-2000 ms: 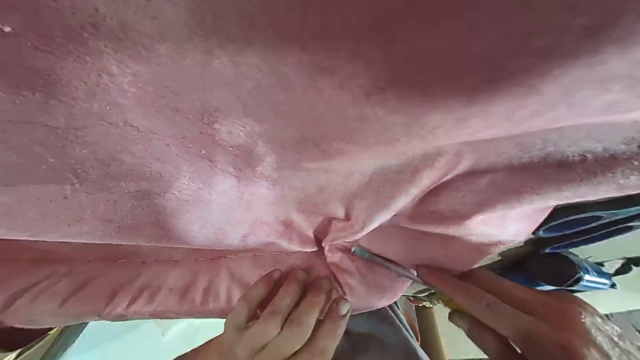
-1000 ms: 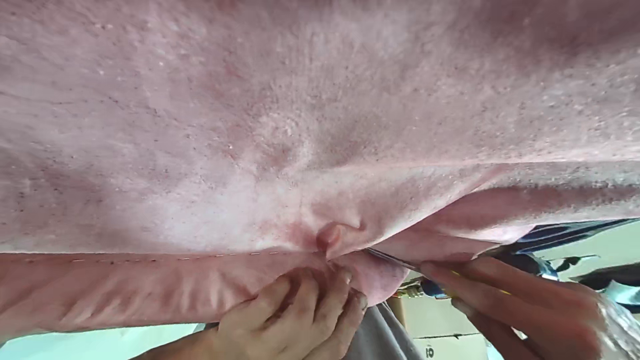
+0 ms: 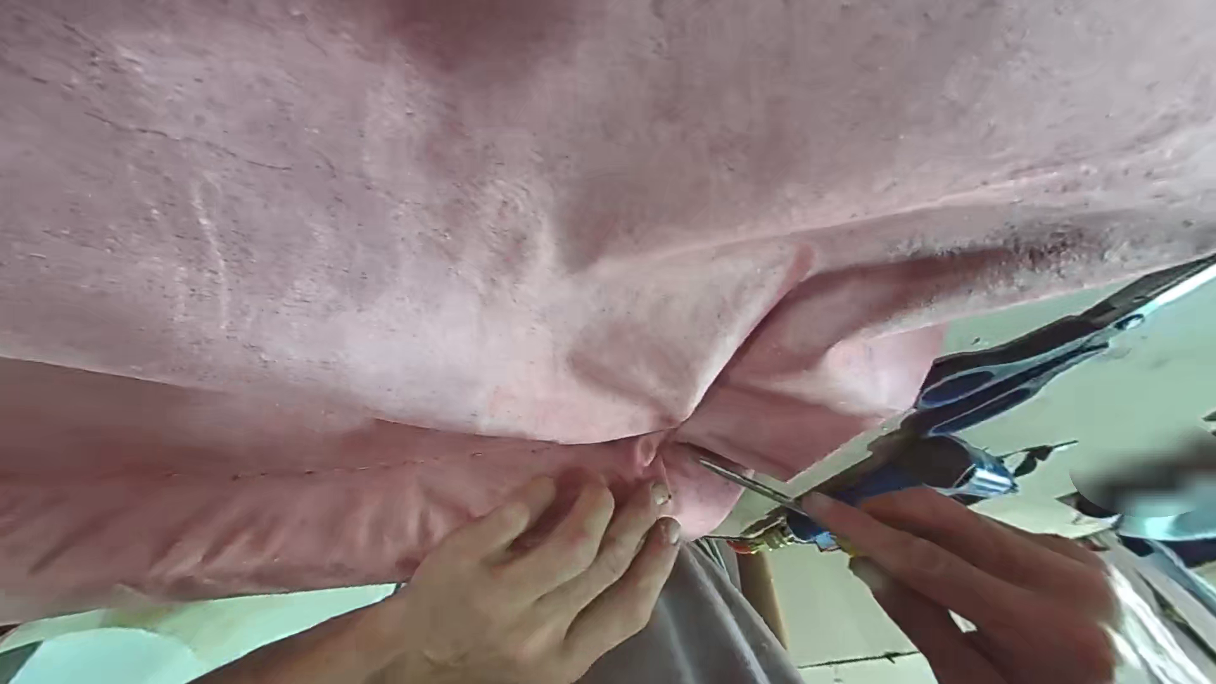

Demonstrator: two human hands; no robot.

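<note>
A large piece of pink velvety fabric [image 3: 427, 237] fills most of the view, with a stitched seam running along its lower part. My left hand [image 3: 560, 570] presses its fingertips on the lower pink strip, just below a small gathered fold [image 3: 649, 448]. In my right hand [image 3: 959, 570] is a slim metal tool [image 3: 750, 483], perhaps a small screwdriver or seam ripper; its tip lies at the fabric just right of the fold. The tool's handle is mostly hidden by the fingers.
Scissors with dark blue handles [image 3: 988, 380] lie on the pale surface at the right. Near them is a blue object [image 3: 950, 470], its kind unclear. Grey cloth [image 3: 698, 627] shows below the fabric, and a pale curved surface [image 3: 114, 655] at the lower left.
The tool's tip, tucked under the fabric's edge a second ago, now shows beside the fold. The pink fabric at the right has shifted, and more of the scissors shows.
</note>
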